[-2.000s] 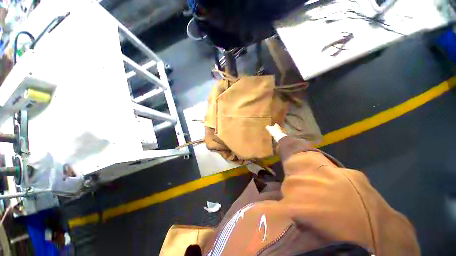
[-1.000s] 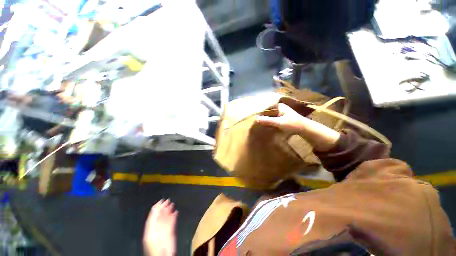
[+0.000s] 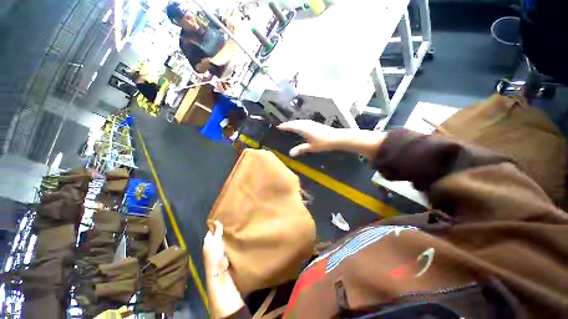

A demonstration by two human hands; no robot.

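An orange-tan tote bag (image 3: 265, 218) hangs in the air in front of my body, with its redder edge on the left side. My left hand (image 3: 215, 252) holds the bag at its lower left edge. My right hand (image 3: 314, 137) is above the bag, empty, with its fingers apart, and does not touch it. A pile of brown bags (image 3: 511, 134) lies at the right on a white sheet (image 3: 430, 118), partly behind my right arm.
A white wheeled machine table (image 3: 342, 56) stands at the top. A person (image 3: 202, 43) works beyond it. A blue bin (image 3: 218, 118) and a carton (image 3: 194, 104) stand near its end. Racked brown bags (image 3: 115, 277) are lower left. Yellow lines (image 3: 342, 187) cross the floor.
The view has swung left. My right hand has left the pile and is now empty. My left hand, empty a second ago, now holds the tan bag, which is raised away from my body.
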